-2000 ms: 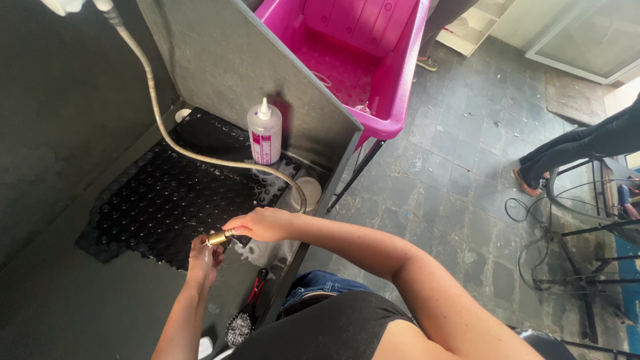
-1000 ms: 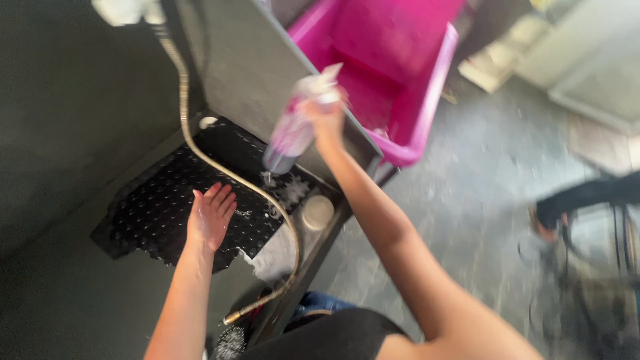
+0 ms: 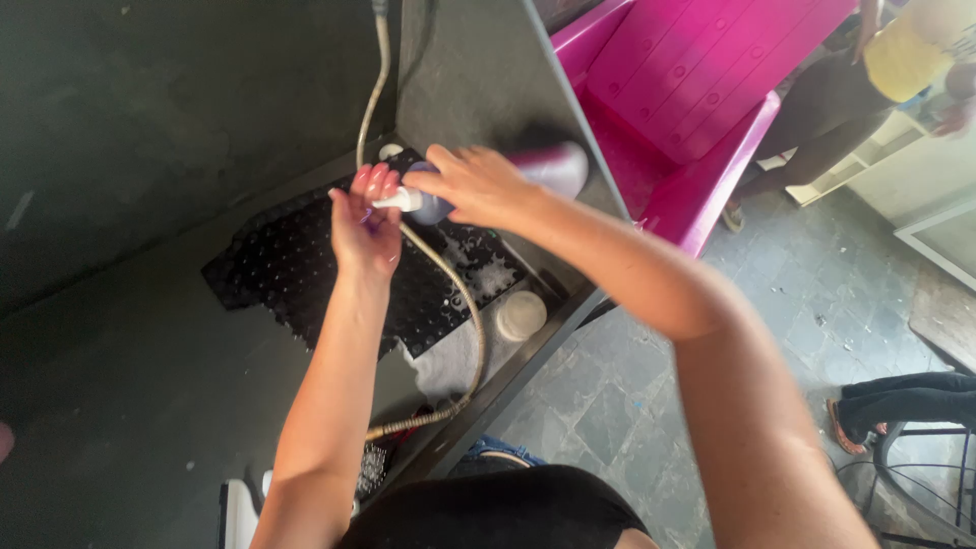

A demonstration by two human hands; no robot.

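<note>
My right hand [image 3: 476, 187] grips a plastic squeeze bottle [image 3: 560, 169] that lies tipped on its side, its white nozzle pointing left. Under the nozzle tip, my left hand [image 3: 367, 221] is cupped palm up, with a little purple liquid on the palm. The flexible metal shower hose [image 3: 465, 293] hangs from above, passes behind my hands and curves down to the basin's front edge, its end partly hidden by my left forearm. A black rubber mat [image 3: 282, 259] lies below my hands, with white foam [image 3: 492, 276] on its right part.
A round whitish lid or container [image 3: 521, 316] stands near the basin's rim [image 3: 526, 358]. A bristled brush [image 3: 372, 467] lies near my left forearm. Beyond the grey partition [image 3: 488, 84] is a pink plastic tub [image 3: 732, 183]. Other people stand at the right, near a black metal frame [image 3: 907, 488].
The metal hose end, earlier in my hands, now rests low by the basin edge. My right hand has taken the bottle from beside the partition and tipped it over my left palm.
</note>
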